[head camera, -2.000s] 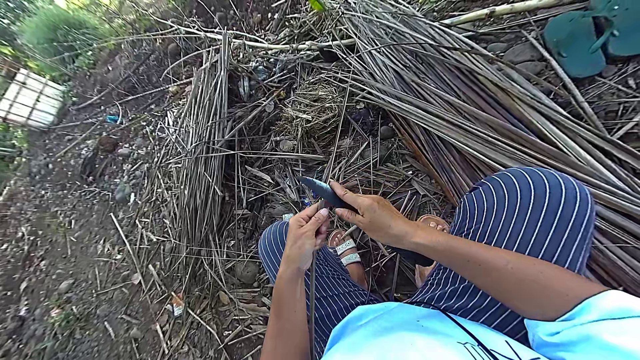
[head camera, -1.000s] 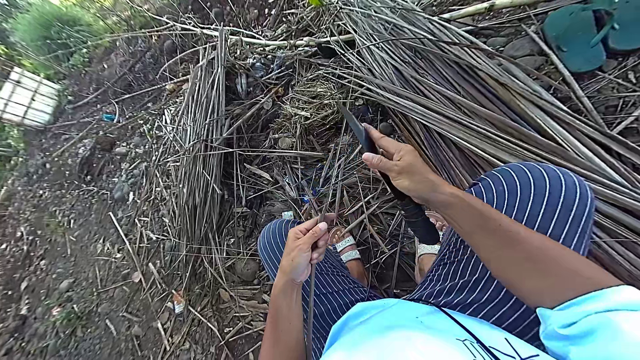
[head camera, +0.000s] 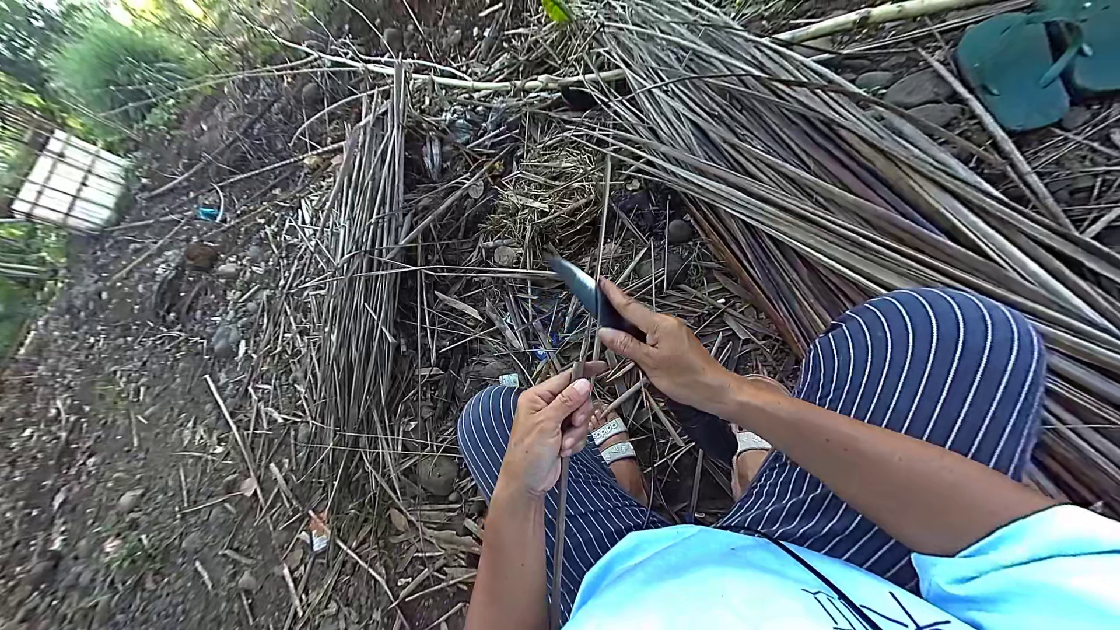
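My left hand (head camera: 549, 427) pinches a long, thin dry palm leaf strip (head camera: 561, 525) that runs down past my leg and up beyond my fingers. Above and to the right, my right hand (head camera: 669, 354) is closed on a knife (head camera: 577, 287) with a dark blade, its tip pointing up and left. The blade crosses the upper part of the strip; whether it cuts in cannot be told. A dark wrapped handle (head camera: 704, 430) shows below my right hand. To the left lies a narrow bundle of thin dry sticks (head camera: 359, 262).
A large pile of long dry palm leaves (head camera: 840, 192) lies at the right. Green flip-flops (head camera: 1013, 70) are at the upper right. A pale slatted crate (head camera: 72, 182) stands at the far left. Stones and leaf scraps litter the ground, and a pale branch (head camera: 525, 84) crosses the top.
The knife was near my left fingers two seconds ago, then apart from the strip to the right with its tip up. Now its blade is tilted left across the strip, above my left hand.
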